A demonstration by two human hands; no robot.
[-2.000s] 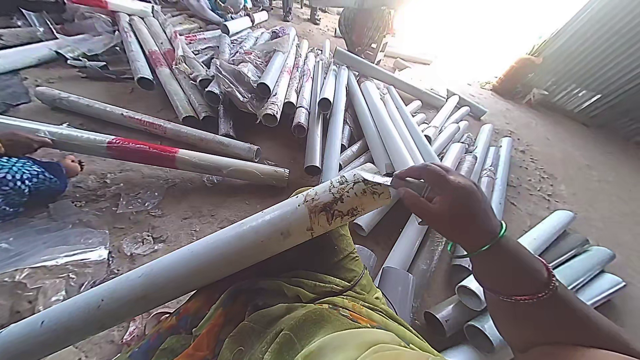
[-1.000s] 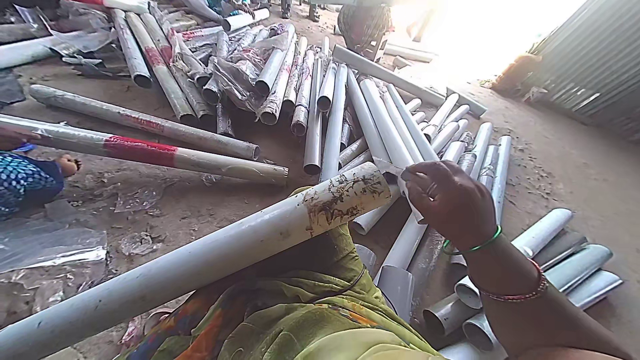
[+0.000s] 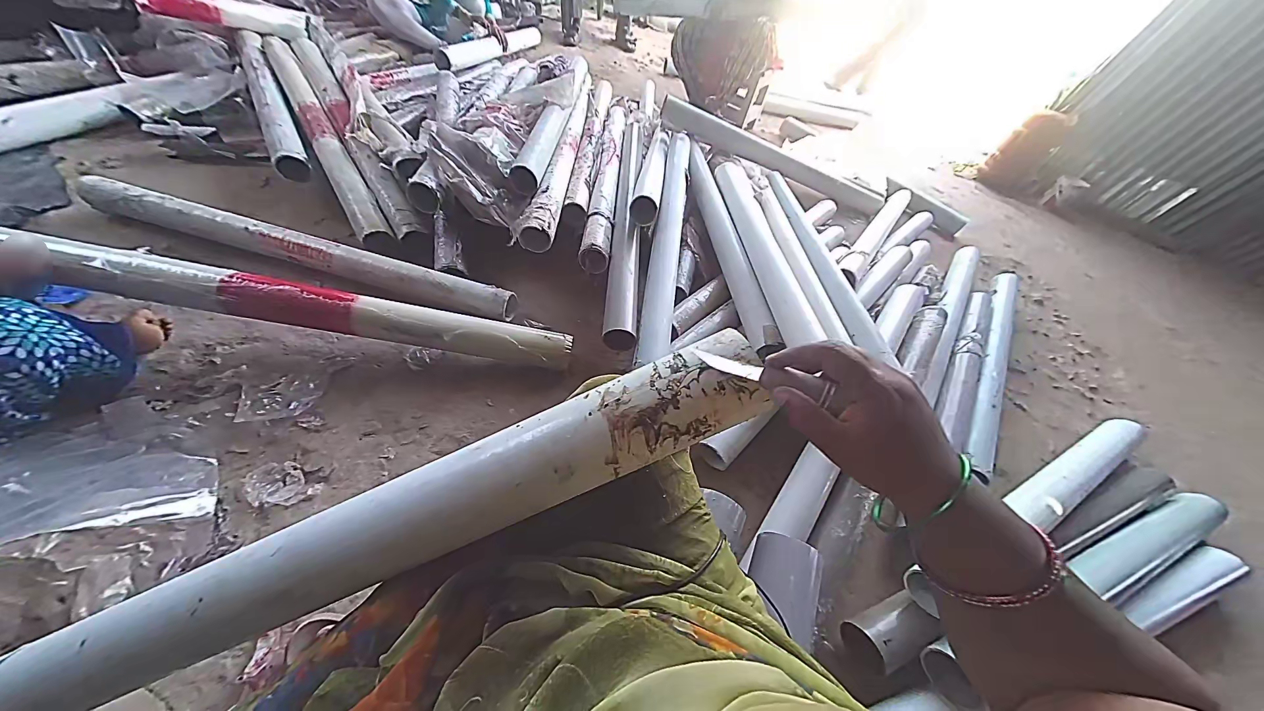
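A long pale plastic pipe [image 3: 395,523] lies slantwise across my lap, from the lower left up to the middle. Brown residue [image 3: 657,410] stains the surface close to its upper end. My right hand [image 3: 849,415] is closed on a small knife, whose thin blade [image 3: 728,365] lies at the stained end of the pipe and points left. Green and red bangles circle that wrist. My left hand is out of view.
Many pipes [image 3: 780,247] lie heaped on the dirt floor ahead, with more [image 3: 1136,523] at the right. At the left, another person's hand [image 3: 148,331] is near a red-marked pipe [image 3: 286,301]. Plastic film [image 3: 109,484] lies below it. A corrugated metal wall [image 3: 1175,128] stands at the right.
The knife blade lies clearly over the pipe's stained end now; a second ago my right hand was just beyond that end. The pipe on my lap stays about where it was.
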